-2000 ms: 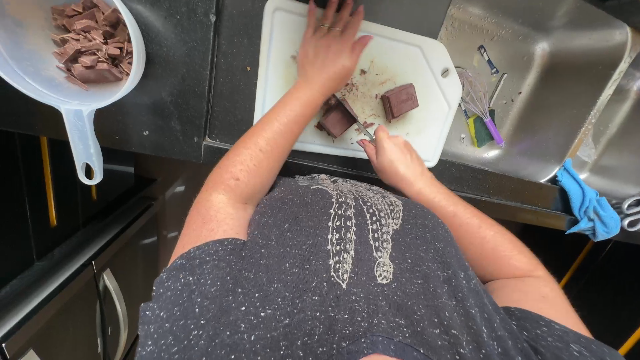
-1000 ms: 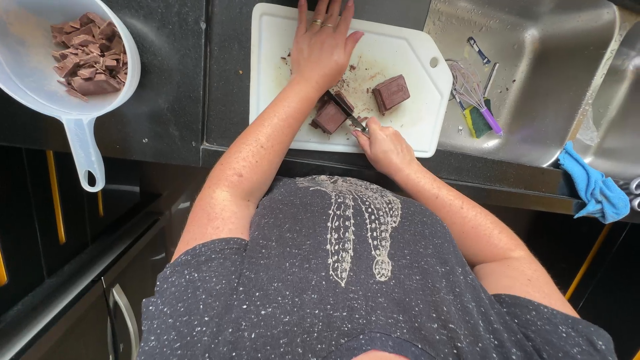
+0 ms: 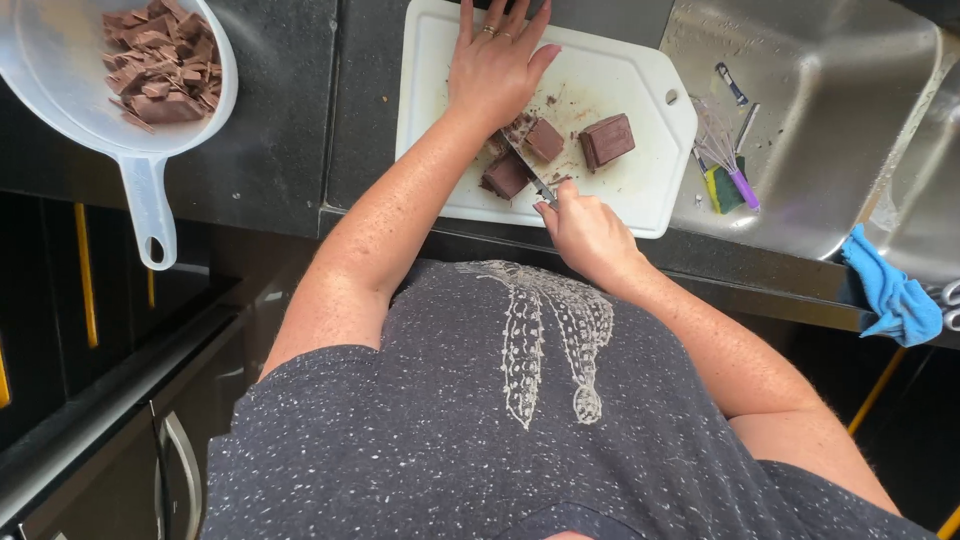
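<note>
My right hand point(image 3: 592, 231) grips the handle of a kitchen knife point(image 3: 529, 169), whose blade lies between two chocolate pieces on a white plastic cutting board point(image 3: 641, 199). One cut block of chocolate point(image 3: 505, 177) is on the near side of the blade, and a smaller chunk point(image 3: 545, 140) is on the far side. Another chocolate block point(image 3: 607, 141) sits apart, further right. My left hand point(image 3: 495, 71) lies with fingers spread at the board's far edge; its palm is hidden, and I see nothing held in it. Crumbs and shavings are scattered around the blade.
At upper left, a translucent plastic bowl with a handle point(image 3: 146, 199) contains chopped chocolate point(image 3: 165, 71). Right of the board, a steel sink point(image 3: 825, 127) holds a whisk point(image 3: 724, 150) with a purple handle and a sponge point(image 3: 721, 189). A blue cloth point(image 3: 892, 289) hangs over the counter's edge.
The chocolate under the knife now shows as two separate pieces with the blade between them; a second ago it looked like one block. The other block stays to the right.
</note>
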